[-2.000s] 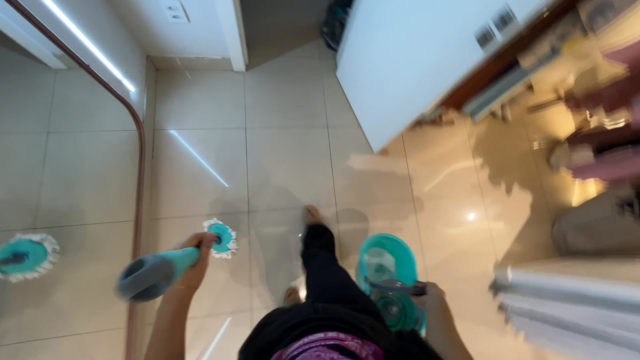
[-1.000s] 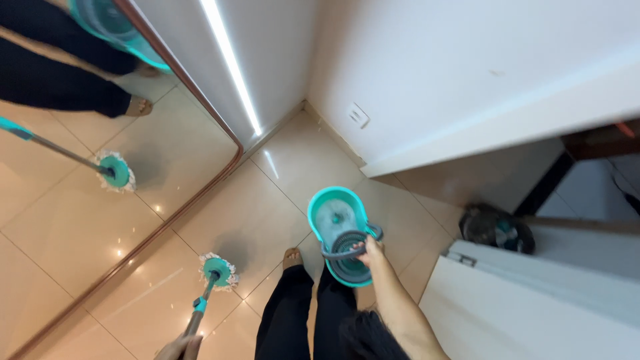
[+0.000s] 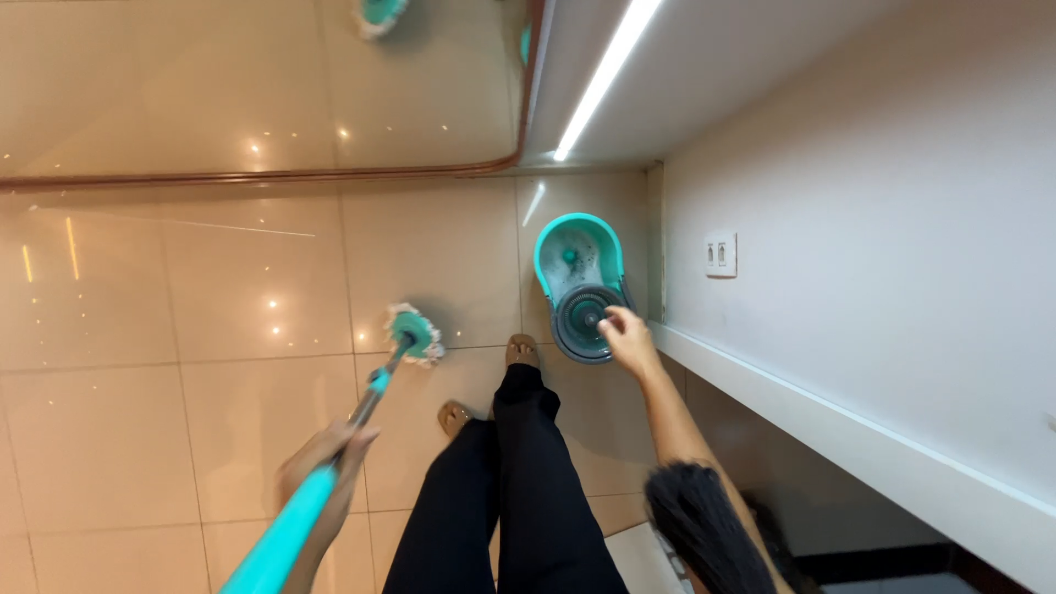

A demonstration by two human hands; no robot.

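Observation:
My left hand is wrapped around the grey and turquoise handle of a spin mop, whose round head with a white fringe is low over or on the tiled floor; which of the two I cannot tell. On the right, a turquoise mop bucket with foamy water stands on the tiles by the wall corner. A grey spinner basket fills its near end. My right hand is over that basket's right edge, fingers loosely curled and apart, with nothing seen in them. The bucket's grey handle lies down along its side.
A large mirror with a brown frame runs along the far side and reflects the mop. A white wall with a socket plate rises right of the bucket. My sandalled feet stand between mop and bucket. A white ledge crosses the lower right.
The bucket, held by its handle in my right hand one second ago, now stands in the corner, and that hand has let the handle go. The view has turned a lot.

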